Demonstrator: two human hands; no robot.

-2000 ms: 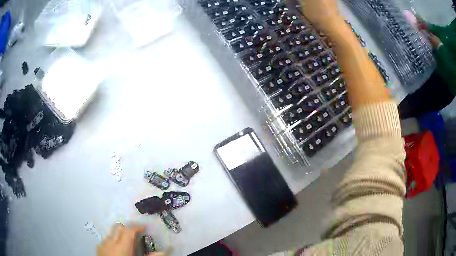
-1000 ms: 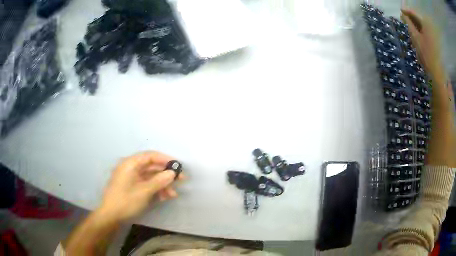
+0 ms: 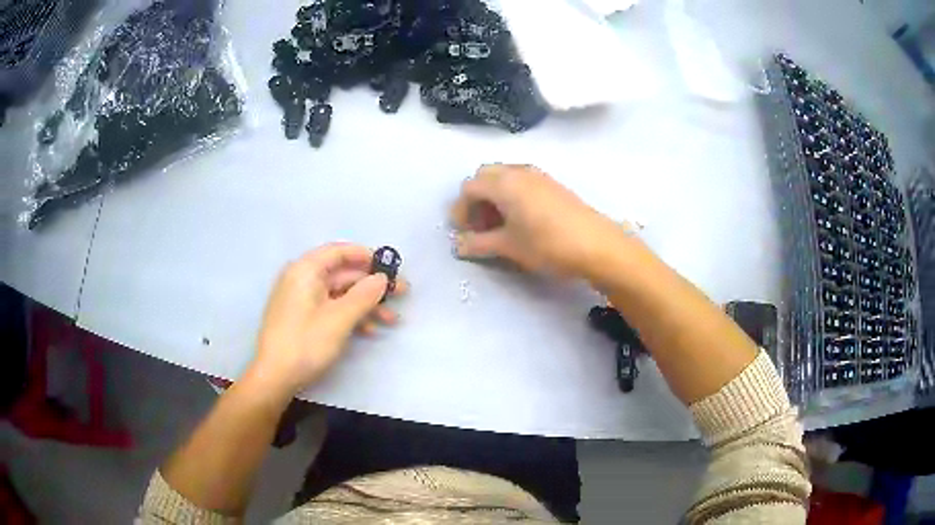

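My left hand [image 3: 323, 313] holds one black oblong housing [image 3: 387, 269] upright between thumb and fingers, with a pale spot on its face. My right hand [image 3: 513, 220] is over the table to the right of it, fingers bent and slightly blurred; whether it pinches a tiny piece cannot be told. Tiny white inserts [image 3: 465, 291] lie on the table just below my right hand. A few black units [image 3: 625, 364] lie near my right forearm, which partly hides the group. A heap of black housings [image 3: 384, 51] lies behind the hands.
A clear bag of black housings [image 3: 154, 118] lies at the left. A white tub [image 3: 584, 62] stands beside the heap. A filled blister tray [image 3: 861, 236] is at the right, with a smartphone [image 3: 754, 320] partly hidden beside it. A red stool [image 3: 67, 395] is below left.
My right hand has come from the blister tray to the table's middle, beside the tiny inserts. My left hand still holds the housing. The view has shifted.
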